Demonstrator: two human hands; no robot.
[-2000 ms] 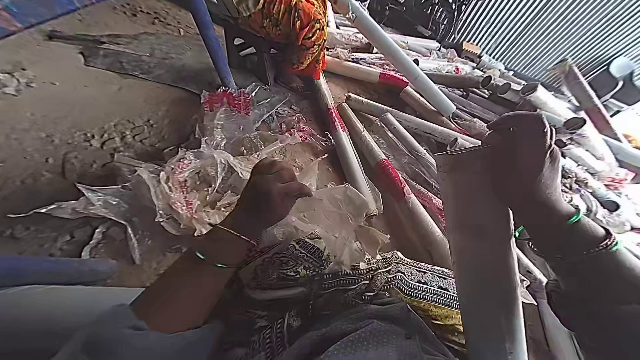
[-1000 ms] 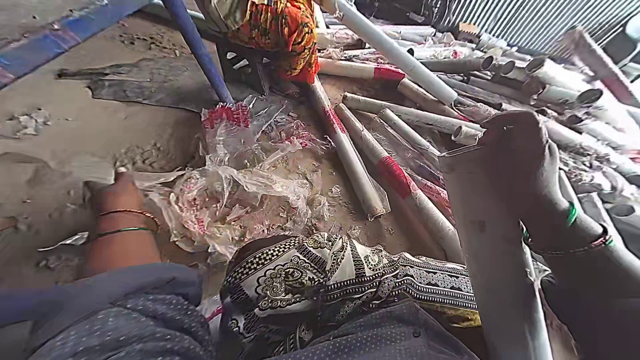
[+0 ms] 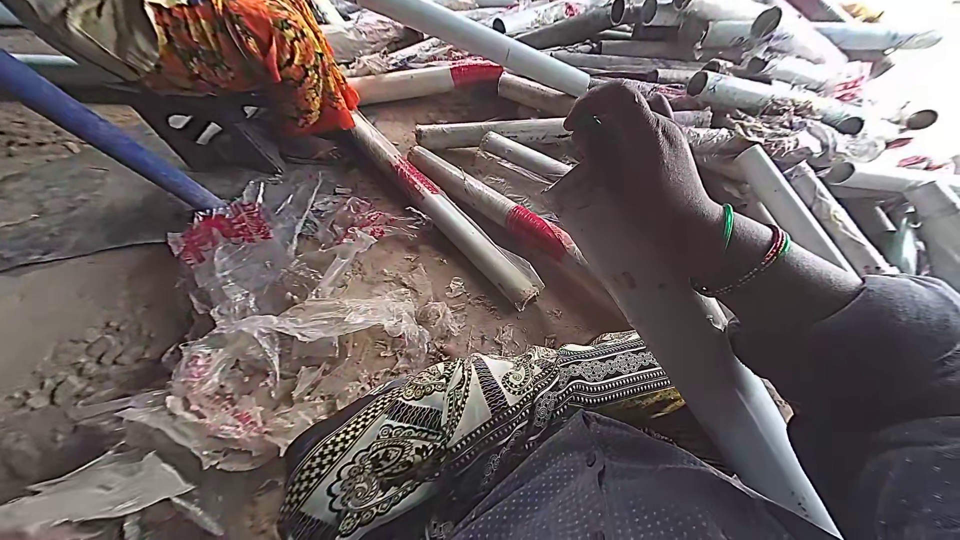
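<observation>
My right hand (image 3: 637, 165) grips the upper end of a long whitish pipe (image 3: 720, 390), which slants down beside my lap to the bottom edge. Its fingers are curled over the pipe's top, hiding the rim. My left hand is not in view. Crumpled clear plastic film (image 3: 300, 322) with red print lies on the dirt left of my patterned cloth (image 3: 450, 427). A pale torn scrap (image 3: 105, 491) rests at the lower left. Ahead on the ground, two pipes carry red bands: one pipe (image 3: 480, 259) ends near the middle, the other (image 3: 480, 187) runs behind the held pipe.
Many pipes (image 3: 780, 97) lie piled at the upper right. A person in orange flowered cloth (image 3: 255, 60) is close by at the upper left, beside a dark perforated object (image 3: 210, 135). A blue pole (image 3: 105, 127) slants down to the film. Another white pipe (image 3: 480, 41) slopes towards my right hand.
My left hand was over the lap by pale film, then moved left to the ground, and is now out of view. My right hand has kept its grip on the pipe.
</observation>
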